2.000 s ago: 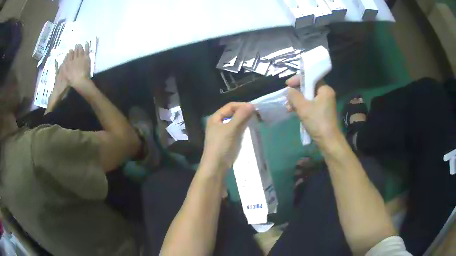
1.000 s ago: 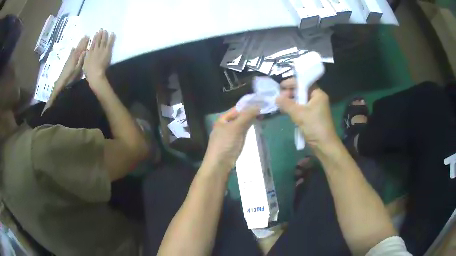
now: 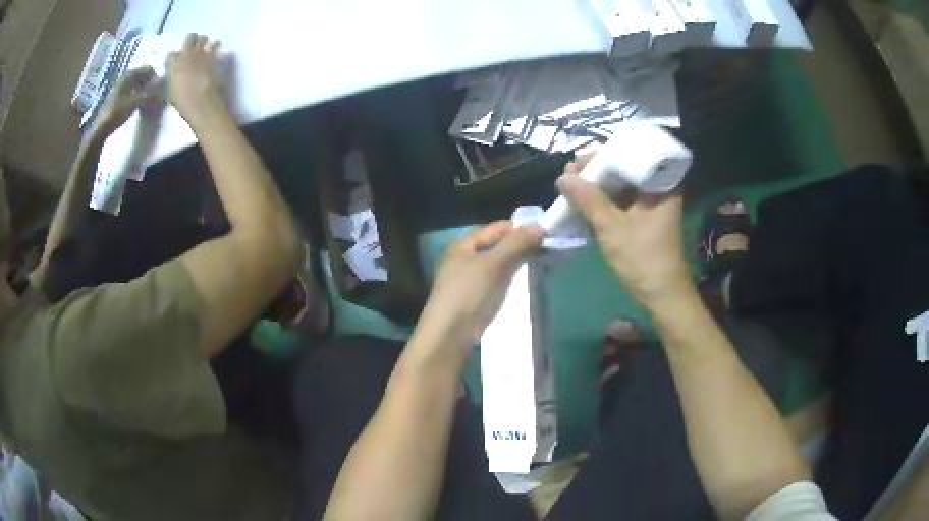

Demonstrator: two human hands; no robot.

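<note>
My right hand [image 3: 647, 239] holds the white handheld device [image 3: 647, 158], its round end with a small dark hole facing right. The device's narrow handle points down and left towards my left hand. My left hand [image 3: 479, 270] is at the handle's end, with fingers closed on a bit of thin white film, the protective bag [image 3: 563, 243], partly hidden. A long white retail box [image 3: 509, 392] with blue lettering hangs upright below my left hand, over my lap; its top is partly behind my fingers, its lower flap open.
The white table [image 3: 367, 51] curves across the top, with white boxes [image 3: 667, 25] along its right edge. A pile of leaflets [image 3: 550, 102] lies below the edge. A person [image 3: 112, 346] sits at left, hands on papers. Another person's dark-clothed leg [image 3: 825, 265] is at right.
The device has tilted from upright so its handle reaches my left hand. The film, spread between my hands earlier, is now at the handle's end. The person at left has moved their hands apart.
</note>
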